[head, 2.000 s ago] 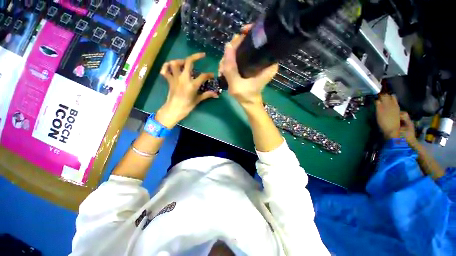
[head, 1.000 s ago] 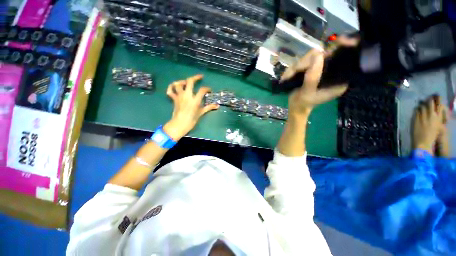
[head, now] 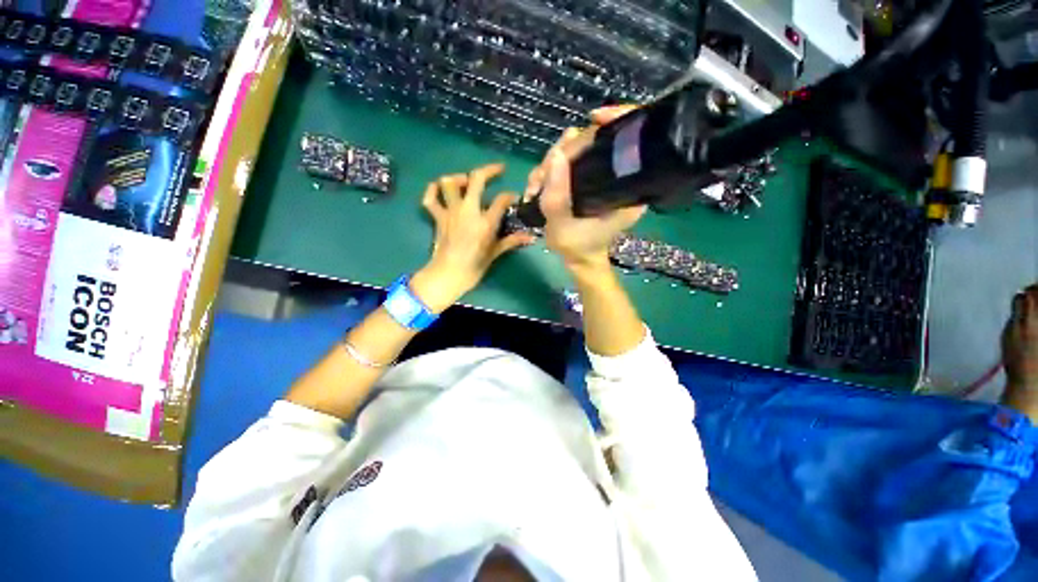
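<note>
My right hand (head: 578, 210) is closed around the thick black electric screwdriver (head: 637, 157), held tilted, its tip down near my left fingertips. My left hand (head: 467, 231) lies on the green mat with thumb and forefinger at the left end of a row of small dark assembled units (head: 674, 262). The unit at the screwdriver tip is partly hidden by my fingers, and whether I pinch it or only steady it is unclear. A short separate group of units (head: 346, 163) lies on the mat to the left.
Clear plastic blister trays (head: 478, 63) stand at the back. Loose small parts (head: 746, 182) lie near the metal box. A black gridded tray (head: 863, 273) is at right. A pink and white carton (head: 97, 284) is at left. A neighbour's blue sleeve (head: 865, 466) and hand show at right.
The screwdriver in my right hand has come from the right down to my left fingertips. The view has shifted, and the neighbour's hand now shows only at the right edge.
</note>
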